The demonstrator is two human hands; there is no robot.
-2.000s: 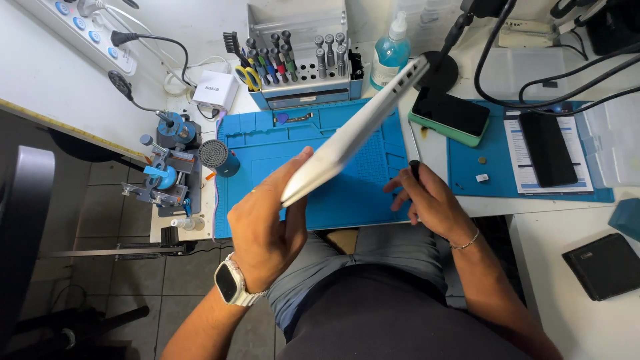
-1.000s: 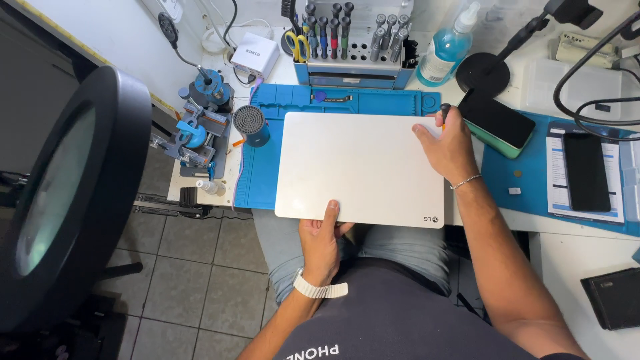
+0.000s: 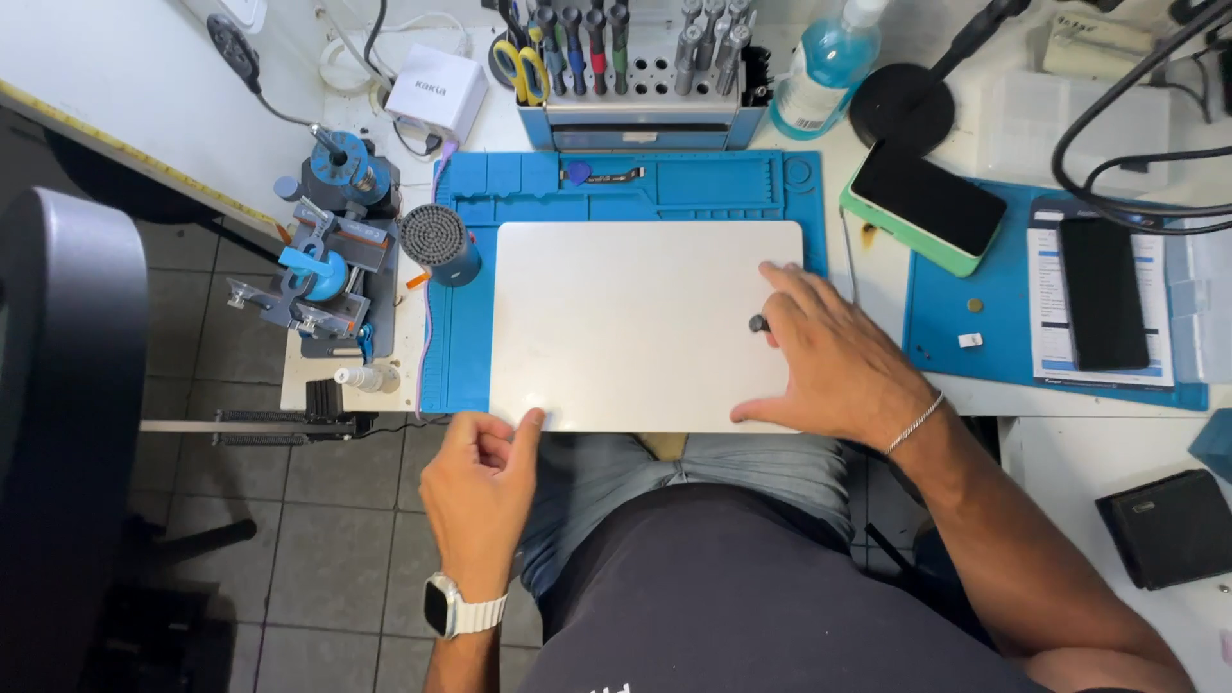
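Note:
A closed white laptop (image 3: pixel 635 327) lies flat over the blue silicone repair mat (image 3: pixel 457 337), its near edge at the table's front. My left hand (image 3: pixel 481 491) is at the laptop's near left corner, thumb tip on the edge and fingers curled beside it. My right hand (image 3: pixel 833 361) spreads over the right part, with thumb and fingertips on the lid. Between its fingers sticks out the round dark end of a slim tool (image 3: pixel 758 324); the rest of that tool is hidden in the hand.
Beyond the mat stands a tool rack (image 3: pixel 640 130) with screwdrivers, beside a spray bottle (image 3: pixel 828 72). A dark bristled cylinder (image 3: pixel 441 241) and a blue-grey holding fixture (image 3: pixel 327 274) stand left. At right are a green-cased phone (image 3: pixel 929 207) and a black phone (image 3: pixel 1104 294). A large dark ring (image 3: pixel 72 433) fills the left edge.
The laptop, tilted edge-on two seconds ago, now lies flat on the mat. My left hand has moved left along its near edge to the corner. My right hand has come down from the far right corner.

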